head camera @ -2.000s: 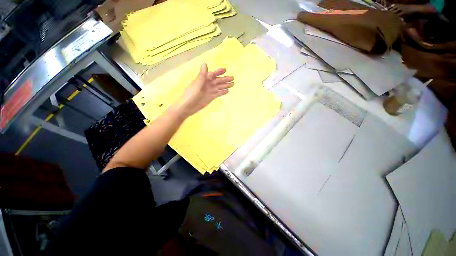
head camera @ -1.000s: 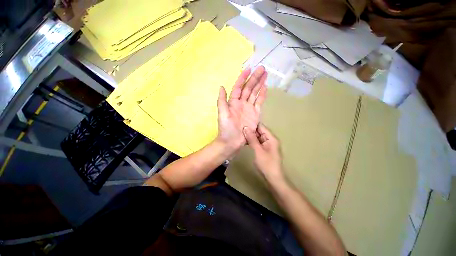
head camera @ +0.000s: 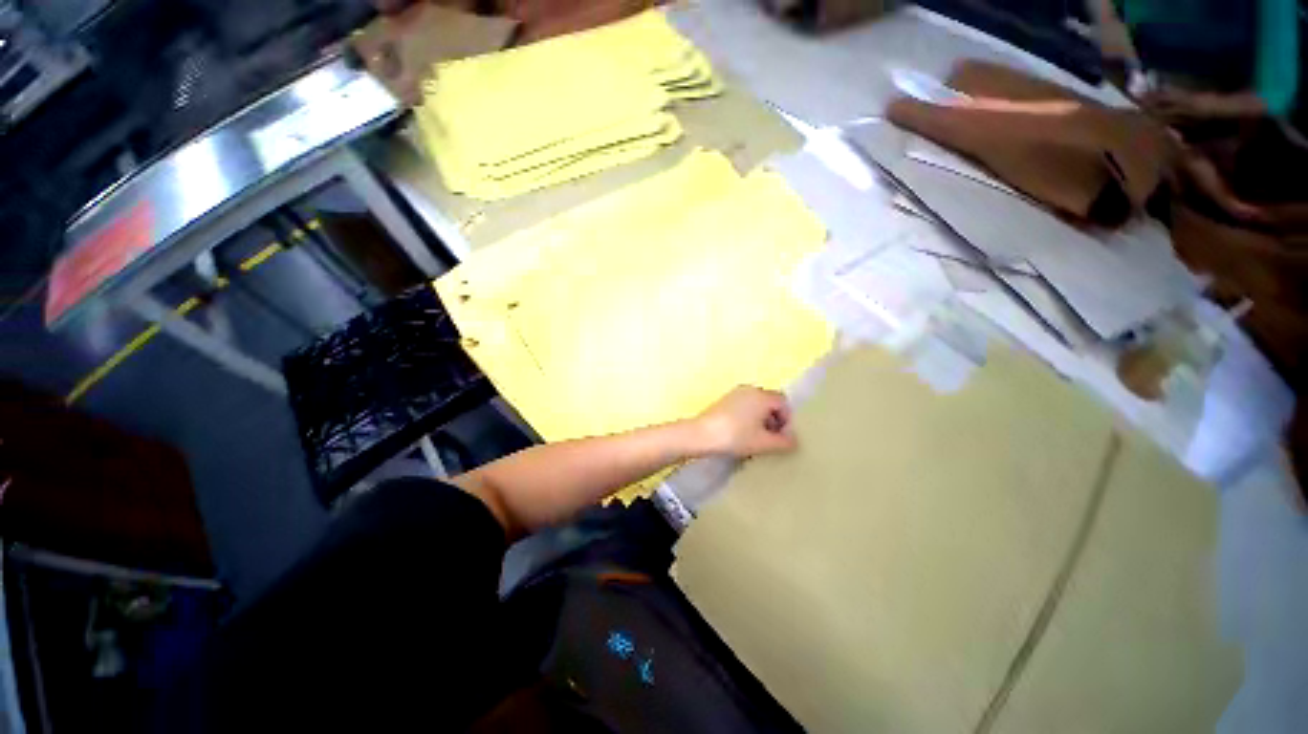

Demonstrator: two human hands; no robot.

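A joined lining pair [head camera: 918, 545] lies khaki side up on the white table, with a dark seam line across its right part. My left hand [head camera: 749, 423] is curled at its left edge, the fingertips closed on that edge; the exact pinch is partly hidden by the fingers. A fanned stack of yellow lining panels [head camera: 646, 294] lies just left of the joined pair. My right hand is out of view.
Another yellow stack [head camera: 552, 108] lies behind. Grey-white sheets [head camera: 1062, 244], brown parts [head camera: 1004, 136] and a small amber container [head camera: 1143, 370] are at the far right. A black stool [head camera: 380, 380] and metal-topped table [head camera: 244, 151] stand left. A person's hand shows top right.
My left hand was open, palm up, with my right fingers touching it. It is now curled at the khaki edge, and my right hand has left the view. The camera view has shifted.
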